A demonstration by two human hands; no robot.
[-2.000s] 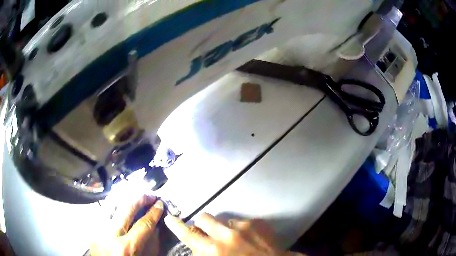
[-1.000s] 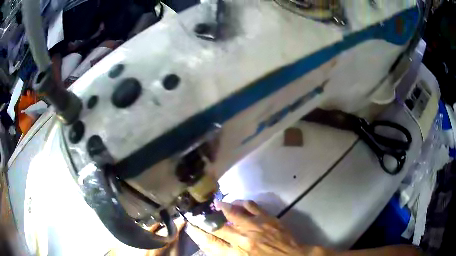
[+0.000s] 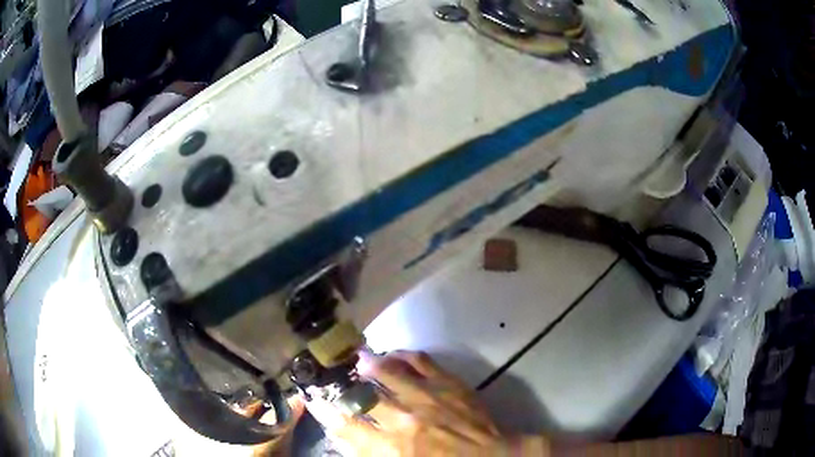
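Observation:
The white sewing machine head with its blue stripe fills the middle of the view. My right hand is at the needle area under the head's left end, its fingers by the brass-coloured tension knob. What its fingertips hold is hidden. My left hand shows only in small part behind the curved metal take-up guard, cut off by the lower edge. A small grey bit of cloth seems to lie between the hands, blurred. The presser foot is mostly hidden by my right hand.
Black shears lie on the machine bed at the right, near a brown square patch. Beyond the bed are a blue bin, clear plastic, white strips and plaid fabric. A grey upright tube stands at the left.
The view has tilted up, showing more of the machine's top. My right hand has moved from the bed in front of the needle up to the needle area. My left hand is now mostly hidden.

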